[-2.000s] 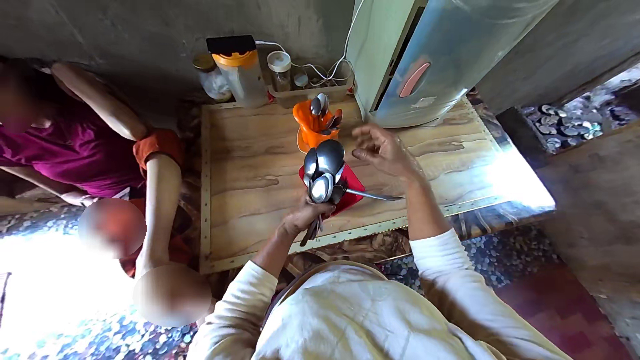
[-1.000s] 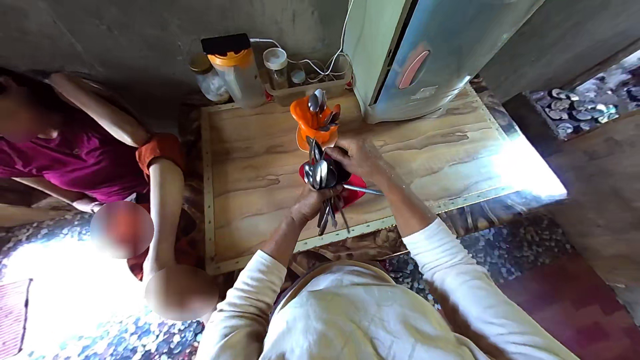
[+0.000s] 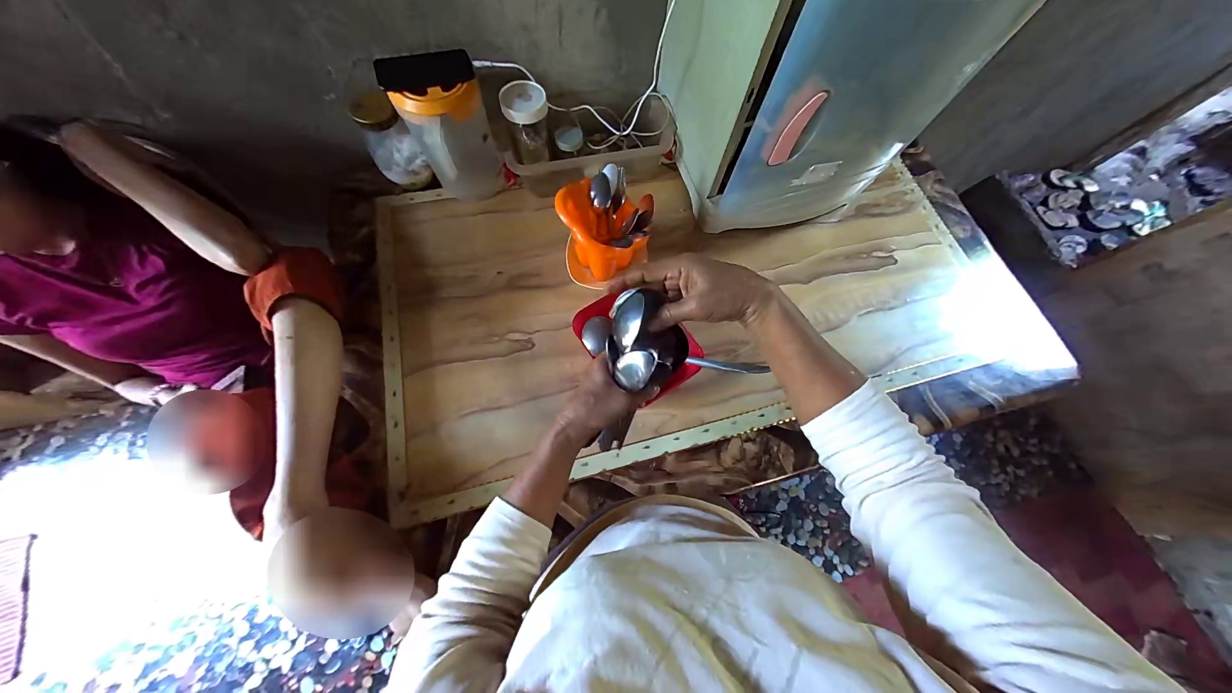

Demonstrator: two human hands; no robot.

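Observation:
My left hand (image 3: 599, 399) is closed around the handles of several metal spoons (image 3: 633, 369), their bowls pointing up and away from me. My right hand (image 3: 707, 291) is at the bowl of a large spoon (image 3: 630, 320) in this bunch, fingers bent over it; whether it grips the spoon is not clear. Beneath both hands lies a red container (image 3: 589, 312), partly hidden, with a metal handle (image 3: 731, 366) sticking out to the right. Just beyond stands an orange cutlery holder (image 3: 604, 258) with spoons and other cutlery upright in it.
The wooden table (image 3: 472, 385) has a raised metal-edged rim. At its back are a pitcher with an orange lid (image 3: 450, 140), jars (image 3: 526, 120) and a plastic tray (image 3: 577, 171) with a white cable. A refrigerator (image 3: 818, 115) stands at back right. Another person (image 3: 125, 298) sits at the left.
A second ago my right hand was lower, by the spoons' handles and bowls; now it is over the large spoon's bowl. My left hand still holds the bunch.

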